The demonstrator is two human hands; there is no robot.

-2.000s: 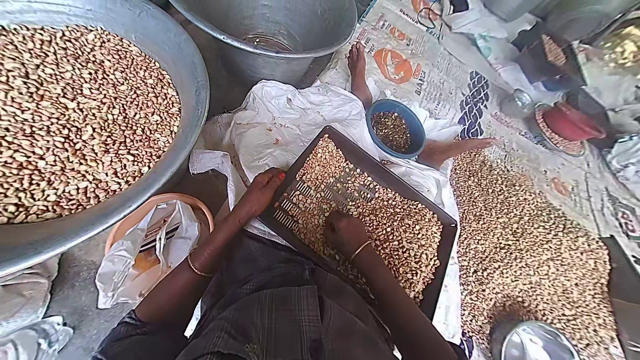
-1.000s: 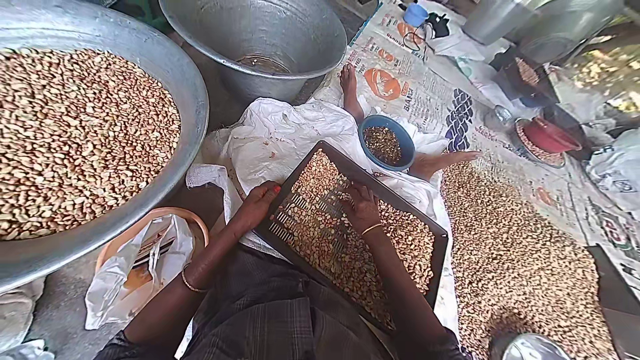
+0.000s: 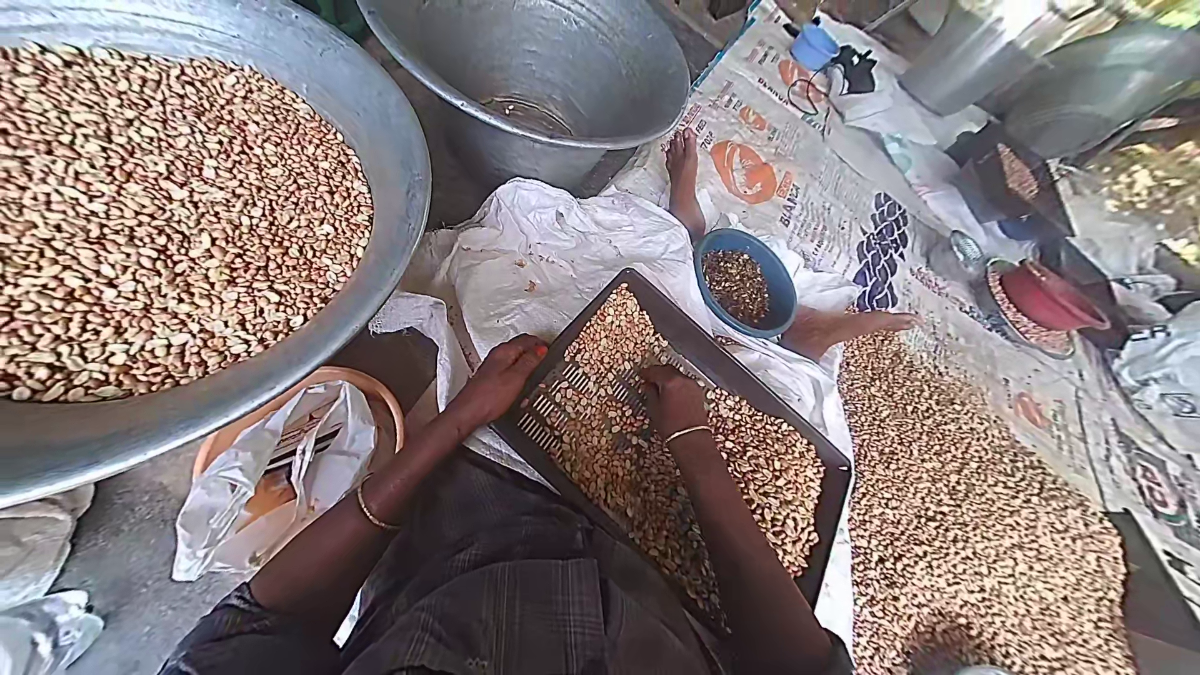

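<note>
A dark slotted plastic tray (image 3: 834, 506) lies tilted across my lap, spread with shelled nuts (image 3: 773, 459) that look like peanuts. My left hand (image 3: 506, 375) grips the tray's left edge, thumb over the rim. Inside the tray, my right hand (image 3: 673, 398) touches the nuts near the bare slots, its fingers bent downward; whether it holds any is hidden. Just beyond the tray's far edge stands a blue bowl (image 3: 786, 314) of darker, mixed bits, between my feet. White sacking (image 3: 572, 234) lies beneath the tray and bowl.
A big metal basin (image 3: 398, 187) of nuts fills the left, with another metal basin (image 3: 647, 122) behind it. An orange-rimmed tub (image 3: 394, 403) holds a plastic bag (image 3: 347, 450). At right, a heap of nuts (image 3: 975, 506) covers printed sacks (image 3: 816, 187); a red bowl (image 3: 1050, 295) sits farther off.
Inside the tray, my right hand has moved among the nuts, and their spread over the slots has changed. My left hand stays on the tray's edge.
</note>
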